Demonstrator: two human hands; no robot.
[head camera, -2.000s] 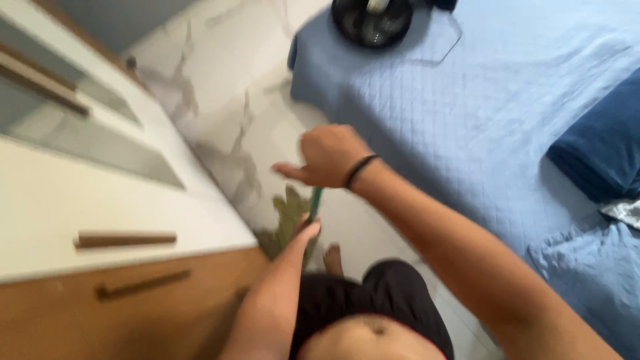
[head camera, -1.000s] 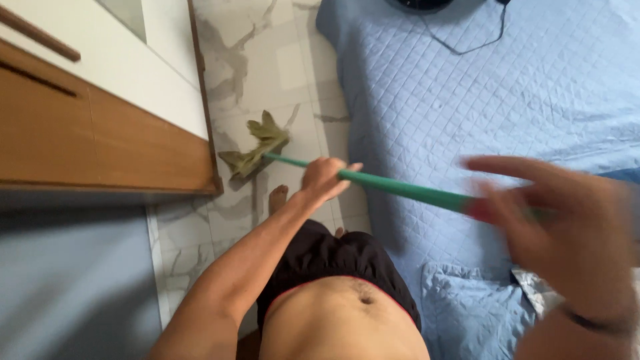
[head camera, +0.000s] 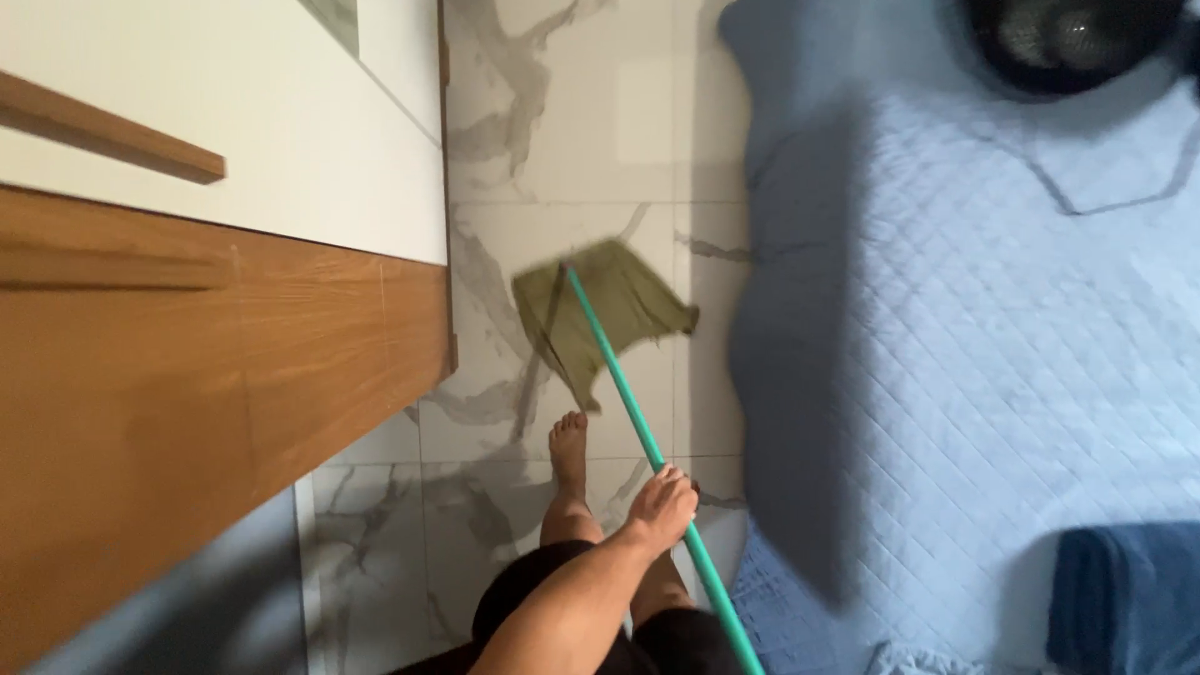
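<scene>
My left hand is closed around a long green pole that slants from the lower right up to the floor. An olive-green cloth lies spread on the marbled tiles at the pole's far end, over or around its head, which is mostly hidden. One corner of the cloth comes close to my bare foot. The pole runs out of the picture at the bottom, and my right hand is outside the view.
A wooden and white cabinet with a bar handle borders the floor on the left. To the right stands a bed with a blue quilted cover, holding a black fan, its cord and a dark blue folded textile.
The cloth has gone from bunched near the cabinet to spread out farther right. My right hand, seen by the pole's upper part a second ago, has left the view.
</scene>
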